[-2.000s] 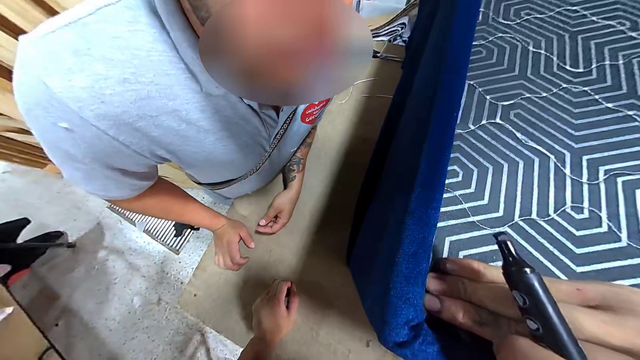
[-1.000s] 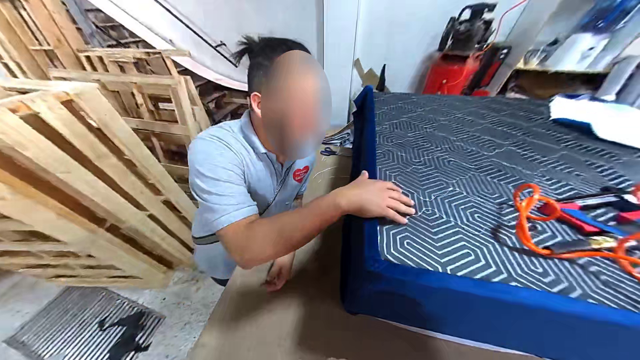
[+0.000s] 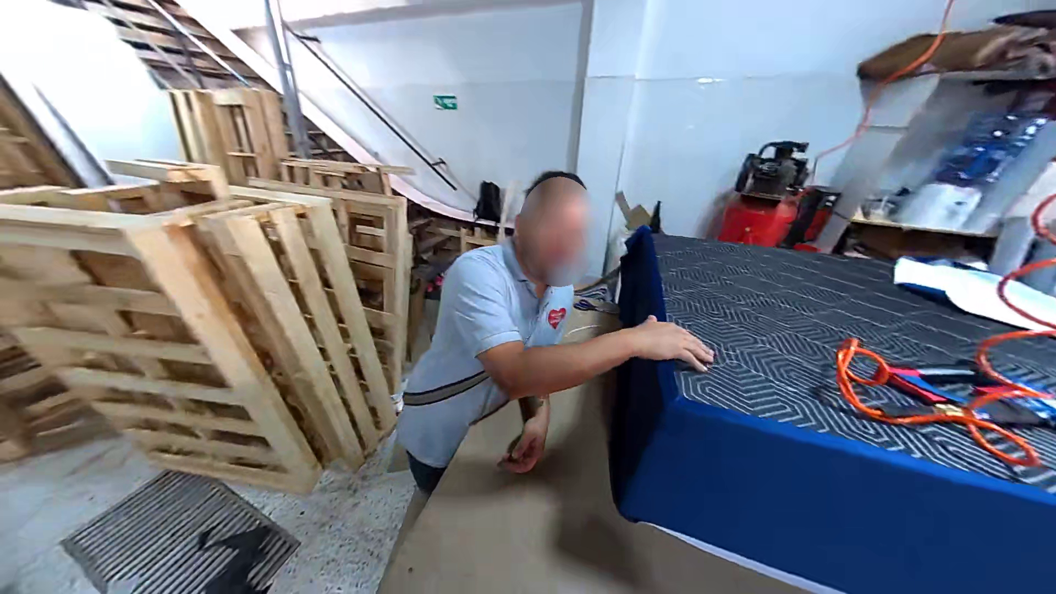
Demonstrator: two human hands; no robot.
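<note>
Neither my left hand nor my right hand is in view. A large upholstered piece, its side covered in blue fabric (image 3: 767,487), lies on a tan worktable (image 3: 503,528). Grey patterned fabric (image 3: 759,330) covers its top. On that top at the right lie a coiled orange air hose (image 3: 866,404) and red-and-black hand tools (image 3: 924,384), partly overlapped by the hose. A co-worker's hand (image 3: 672,342) rests flat on the top near the left edge. Their other hand (image 3: 525,450) hangs by the worktable's surface.
The co-worker in a grey shirt (image 3: 487,322) leans at the worktable's far left side. Scissors (image 3: 586,305) lie behind them. Wooden frames (image 3: 247,330) stand at the left, near a floor grate (image 3: 177,528). A red air compressor (image 3: 755,219) stands at the back; white material (image 3: 961,289) lies at the right.
The view has swung up and away from the close-up of two seconds ago. My hands and the black marker-like tool seen then have left view. The co-worker's hand has come onto the patterned top.
</note>
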